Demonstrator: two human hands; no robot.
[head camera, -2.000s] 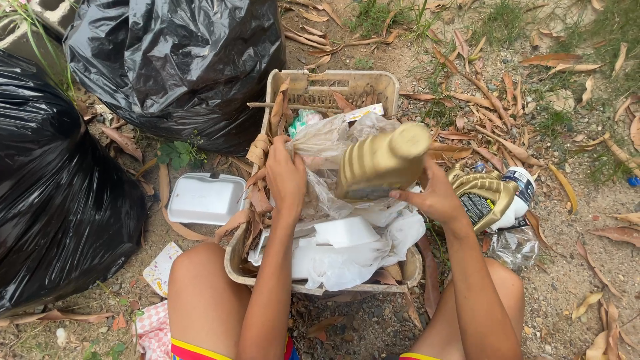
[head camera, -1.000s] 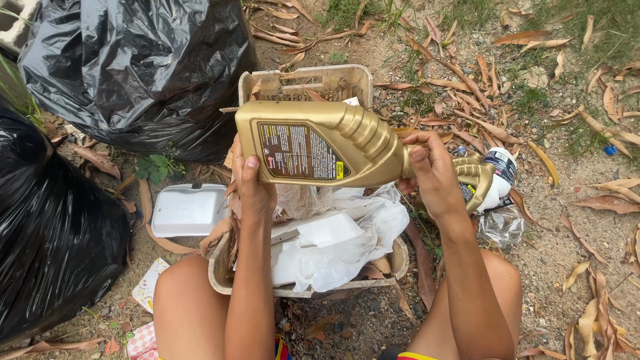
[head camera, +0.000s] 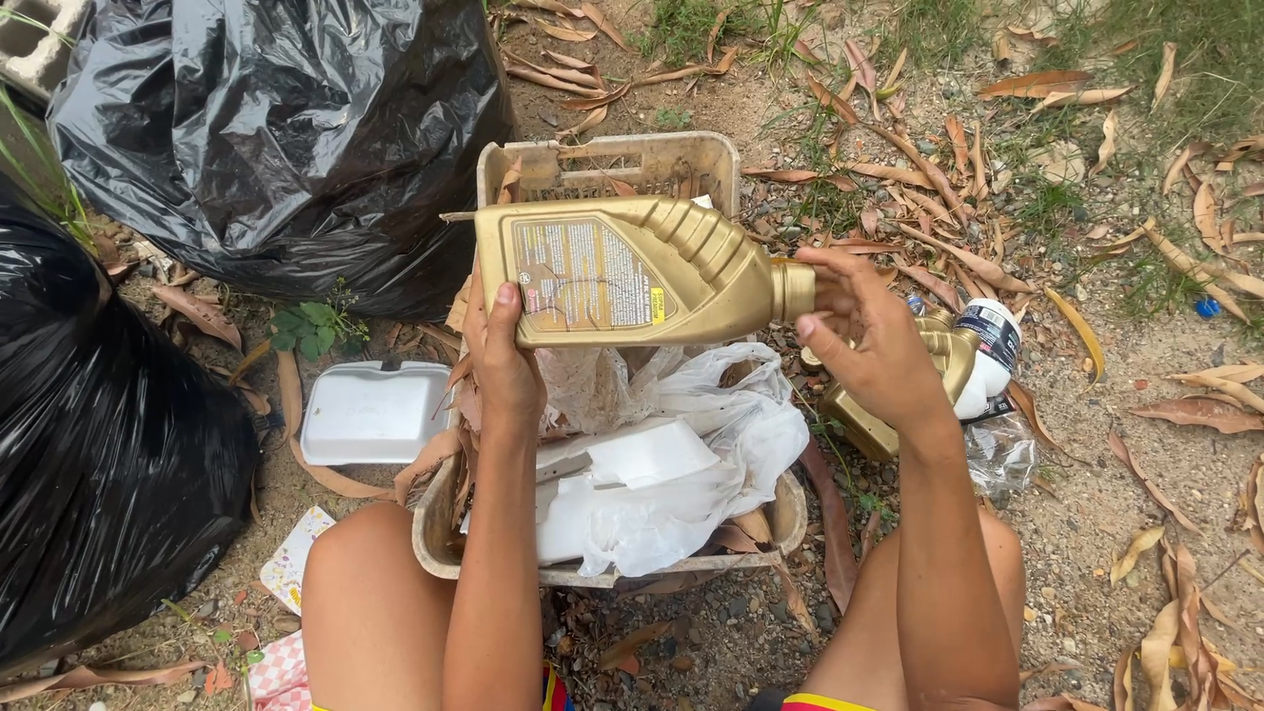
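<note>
My left hand (head camera: 506, 355) grips the base end of a gold plastic motor oil bottle (head camera: 691, 267), which lies on its side in the air, its neck pointing right and its printed back label facing me. My right hand (head camera: 859, 331) is at the bottle's neck with fingers curved around its end; whether they grip it is not clear. Below the bottle stands a dirty beige plastic crate (head camera: 790, 513) holding a crumpled white plastic bag (head camera: 765, 395), white foam pieces (head camera: 652, 454) and dry leaves. Another gold bottle (head camera: 859, 420) lies on the ground beyond my right wrist.
Two full black garbage bags (head camera: 286, 128) (head camera: 99, 444) stand at the left. A white foam container (head camera: 375, 413) lies left of the crate. Right of it are a white plastic container (head camera: 987, 341) and a clear crumpled plastic piece (head camera: 999, 454). Dry leaves cover much of the gravelly ground.
Two seconds ago the bottle was tilted in my right hand while my left was at the plastic bag. Since then my left hand has taken hold of the bottle's base, and the bottle has turned onto its side.
</note>
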